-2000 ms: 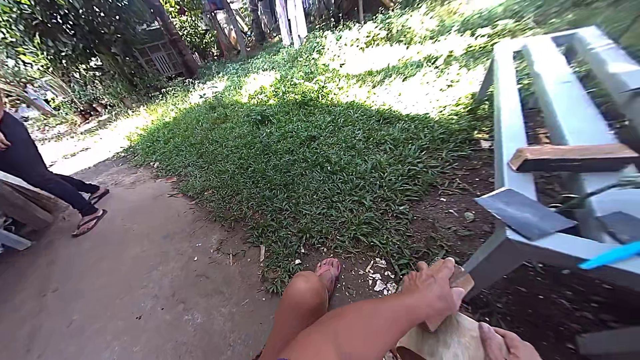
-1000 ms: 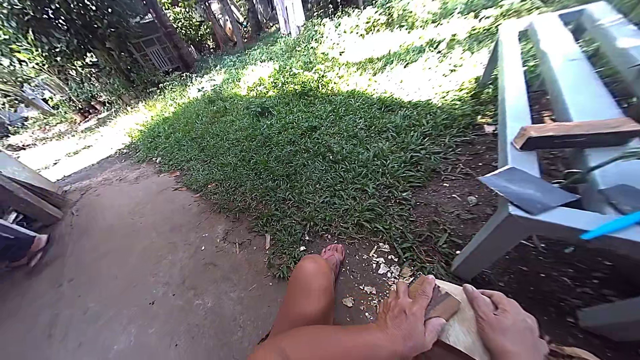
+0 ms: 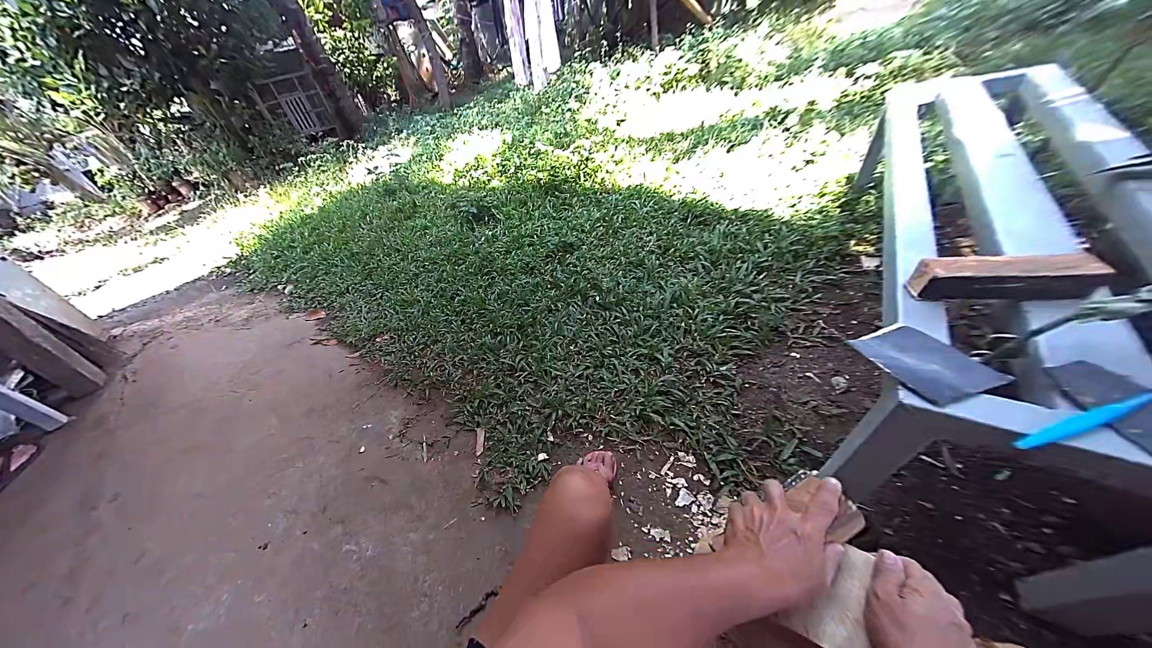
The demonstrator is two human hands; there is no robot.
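At the lower right, my left hand (image 3: 783, 540) grips a small wooden block (image 3: 841, 517) and presses it on the far part of a pale piece of wood (image 3: 837, 598). A dark edge shows beside the block; its underside is hidden. My right hand (image 3: 913, 607) holds the near right side of the pale piece, with its thumb on top. The piece lies low by my legs, and its lower end is cut off by the frame. Pale wood chips (image 3: 684, 495) are scattered on the ground beyond my left forearm.
A grey slatted bench (image 3: 913, 216) stands at right, bearing a rough wooden bar (image 3: 1017, 274), a dark sheet like sandpaper (image 3: 931, 362), another dark sheet (image 3: 1098, 391) and a slim blue object (image 3: 1084, 421). Grass (image 3: 558, 270) lies ahead; boards (image 3: 45, 346) stand at left.
Since one second ago, my left hand and the block have moved toward the far end of the pale piece. The person seen at left two seconds ago has mostly left the view.
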